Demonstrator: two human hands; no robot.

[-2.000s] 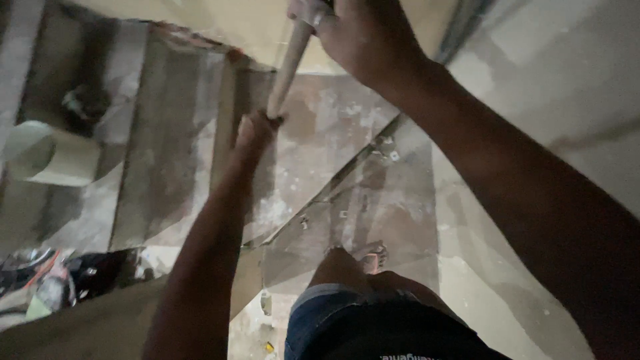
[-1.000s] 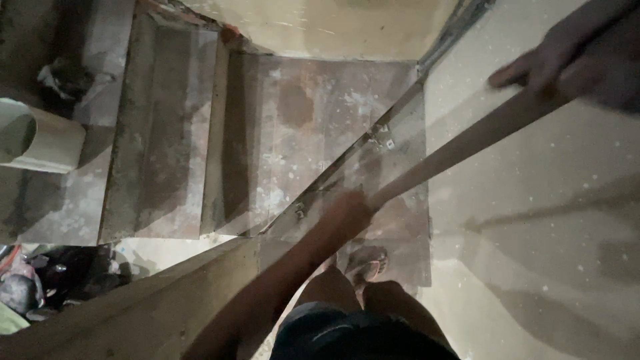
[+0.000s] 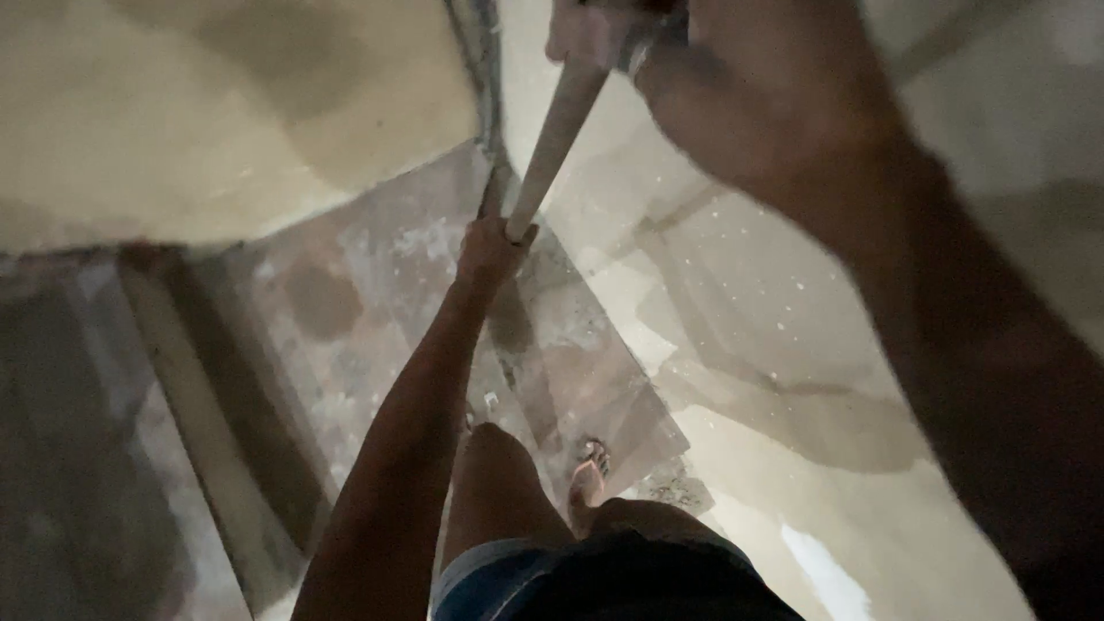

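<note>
A long pole (image 3: 559, 142), with a pale round shaft, slants from the top centre down towards the middle of the view. My left hand (image 3: 493, 250) is wrapped around it lower down, above the stair landing. Higher up, my right hand (image 3: 621, 34) closes around the same pole near the top edge; this hand is blurred and wears a ring or band. The pole's far end is hidden or outside the view.
I stand on a paint-spotted landing (image 3: 388, 302), one sandalled foot (image 3: 591, 470) showing. Concrete steps (image 3: 207, 405) lie at the left. A cream wall (image 3: 216, 112) rises ahead, another pale wall (image 3: 776, 345) at the right. Dark pipes or cables (image 3: 487, 78) run up the corner.
My right hand has moved from the far right to the top centre, and the pole has swung steeper. The view has turned towards the wall corner; the white bucket has left it.
</note>
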